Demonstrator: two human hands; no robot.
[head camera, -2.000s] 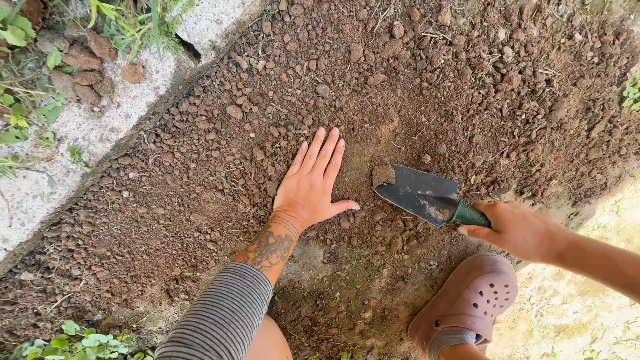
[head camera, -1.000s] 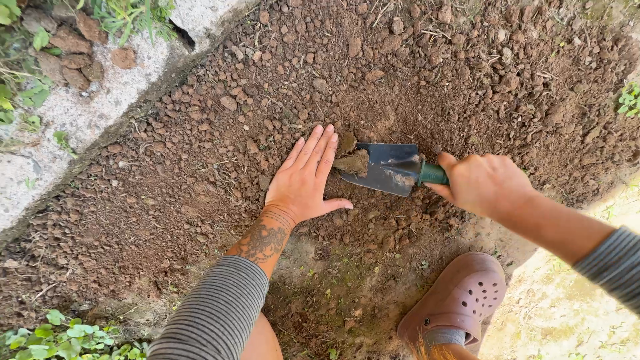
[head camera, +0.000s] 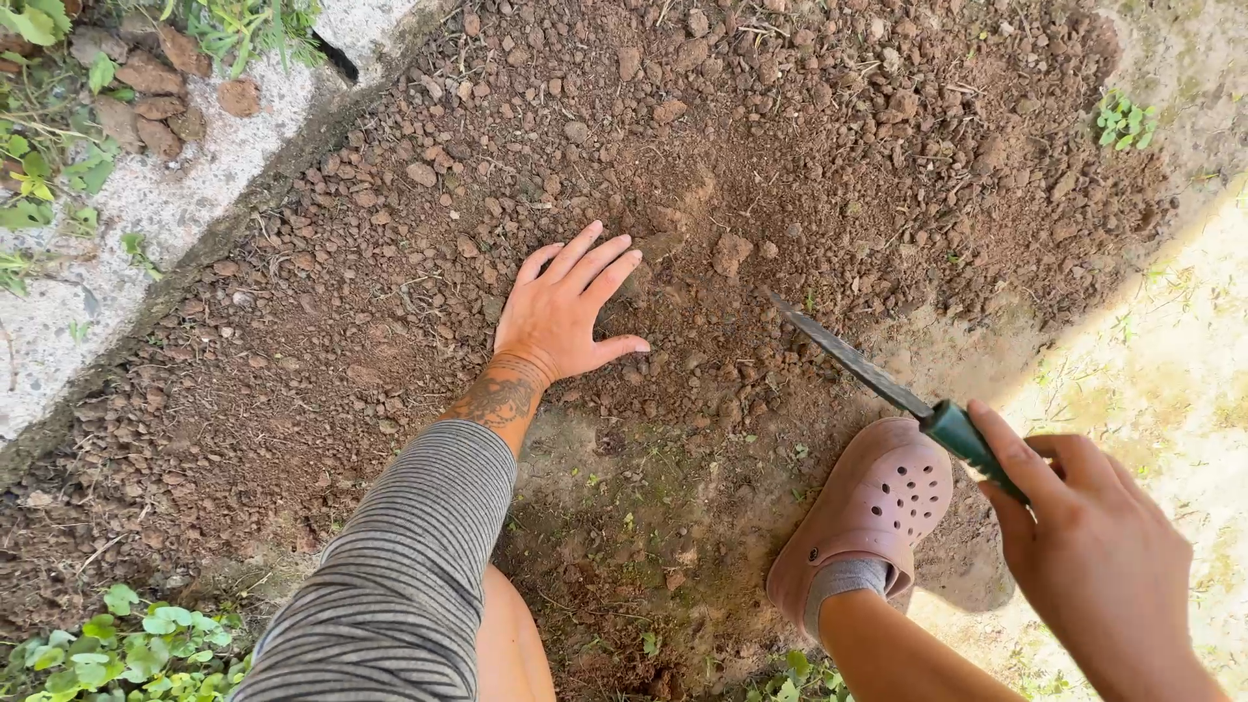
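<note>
My left hand (head camera: 565, 312) lies palm down on loose brown soil (head camera: 390, 322), fingers apart, holding nothing. At the lower right, my right hand (head camera: 1082, 536) is closed around the green handle of a garden trowel (head camera: 853, 361). The dark metal blade is turned edge-on and points up and left, its tip to the right of my left hand. Clods of soil (head camera: 731, 253) lie between the blade tip and my left fingers.
A concrete curb (head camera: 219, 185) runs diagonally at the upper left, with clods and weeds on it. My foot in a pink clog (head camera: 887, 497) stands below the trowel. Green plants (head camera: 136, 648) grow at the lower left, and a small one (head camera: 1126, 119) at the upper right.
The trowel in my right hand has moved away from my left fingers toward the lower right and turned from flat to edge-on. The left hand still rests on the soil.
</note>
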